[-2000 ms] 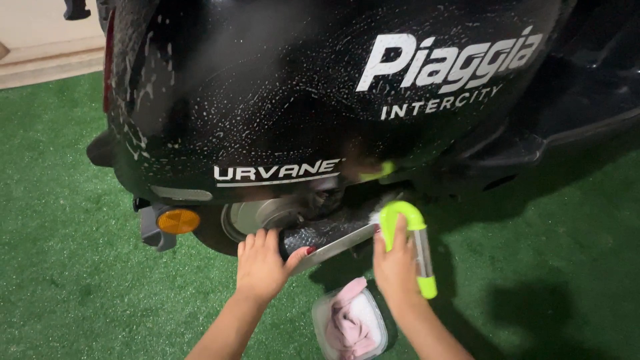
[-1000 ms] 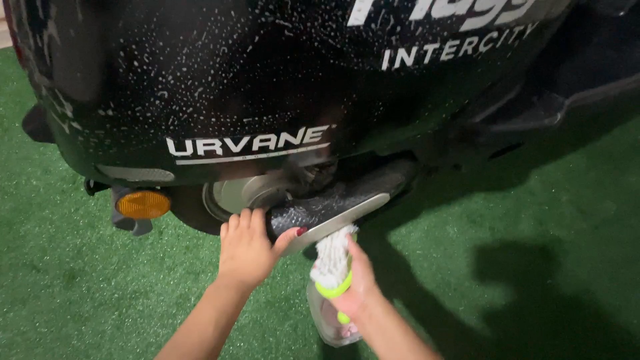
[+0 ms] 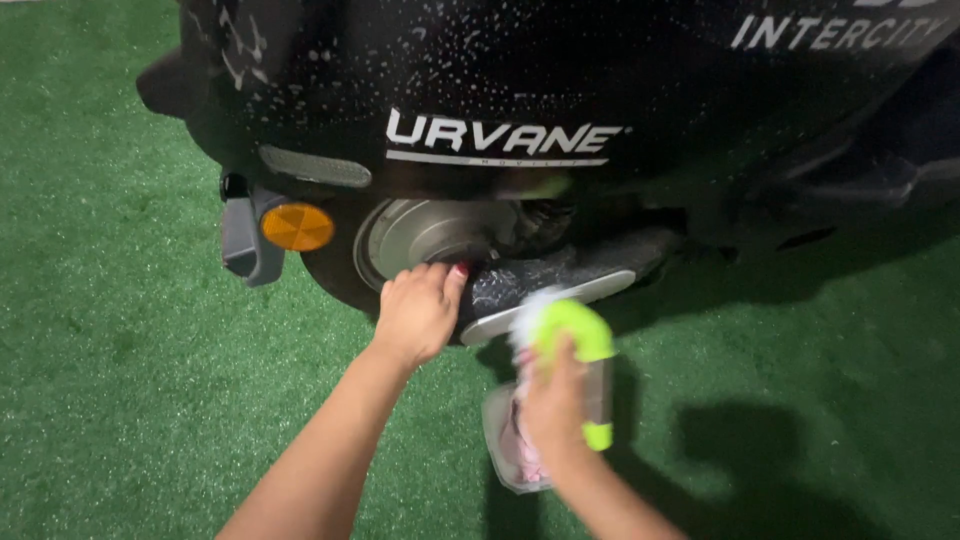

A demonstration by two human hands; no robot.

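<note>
My left hand rests on the rear end of the scooter's black swingarm cover, beside the silver wheel hub, its fingers curled over the edge. Blurred by motion, my right hand grips a scrub brush with a lime-green and grey handle. The brush's white bristles touch or nearly touch the silver trim strip along the cover. White suds or wet streaks show on the cover. Behind my right hand, partly hidden, a clear plastic container holds a pink cloth.
Above the wheel is the scooter's black body panel, with droplets and white lettering. An orange round reflector on a grey bracket sticks out at the left. Green artificial turf covers the ground, with shadows at the right.
The brush, bristles upward below the trim strip one second ago, now has its head against or near the strip with its handle pointing down. My left hand stays on the cover. The view has shifted.
</note>
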